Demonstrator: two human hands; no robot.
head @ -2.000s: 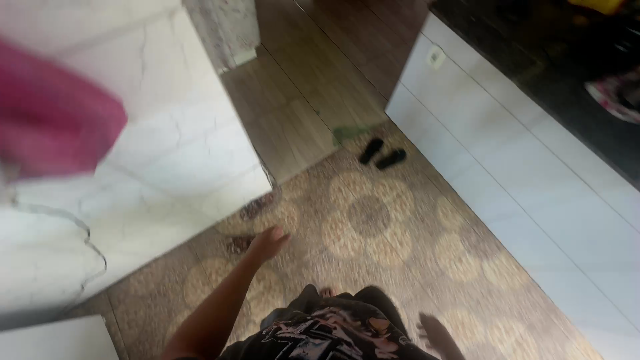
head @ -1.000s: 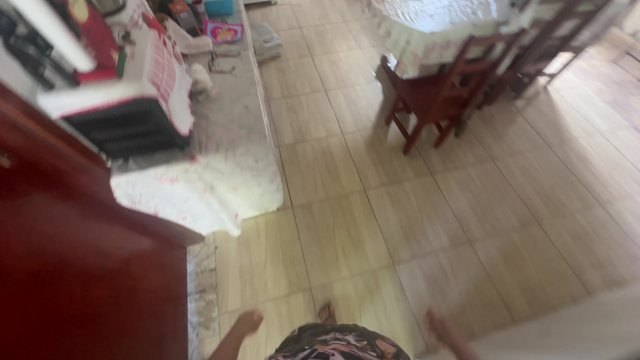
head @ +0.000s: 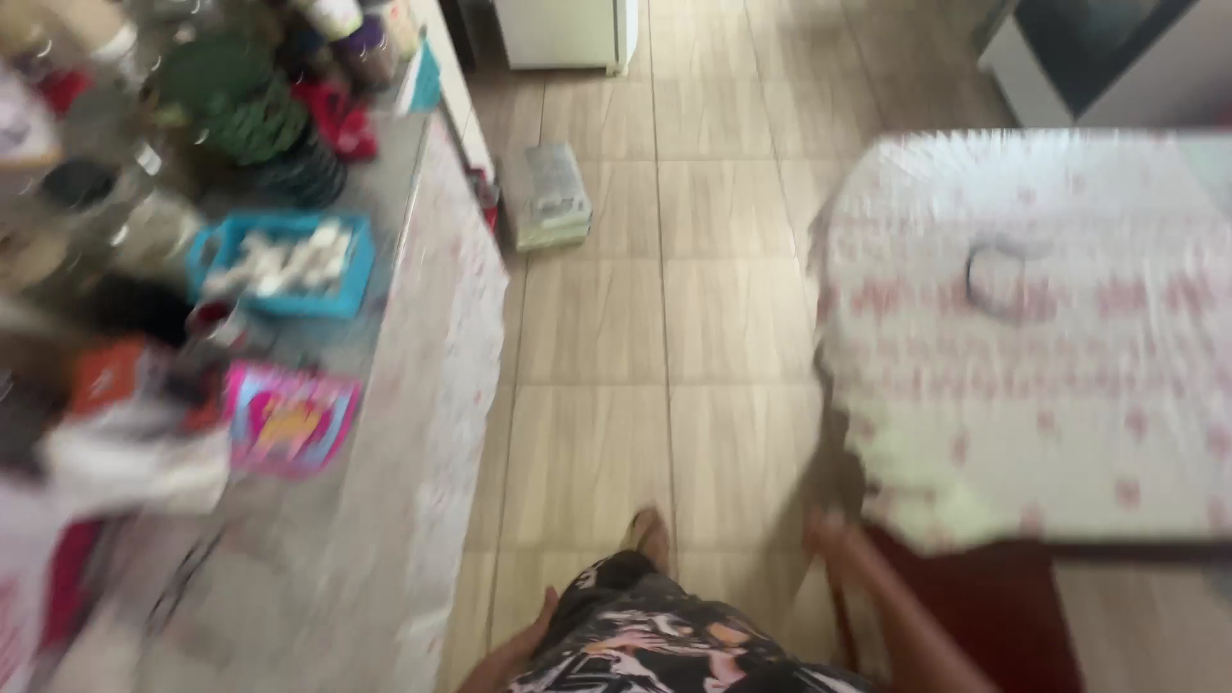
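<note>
My left hand (head: 535, 628) hangs low beside the patterned dark clothing (head: 664, 640), near the cloth-covered counter edge; nothing shows in it, though its fingers are partly hidden and blurred. Close to the corner of the table (head: 1039, 433) and above a dark red wooden chair (head: 991, 616) is my right hand (head: 830, 531). It is blurred, and no object can be made out in it. One foot (head: 650, 534) shows on the tiled floor between counter and table.
Along the left runs a counter (head: 385, 433) with a blue plastic basket (head: 361, 265) of small pale items, a pink packet (head: 292, 419) and jars. A wrapped package (head: 556, 197) lies on the floor beyond. A white appliance (head: 558, 34) stands farther off.
The view has moved a long way, from a patterned floor to this passage. The table and the blue basket, at the top of the view a second ago, now appear nearer.
</note>
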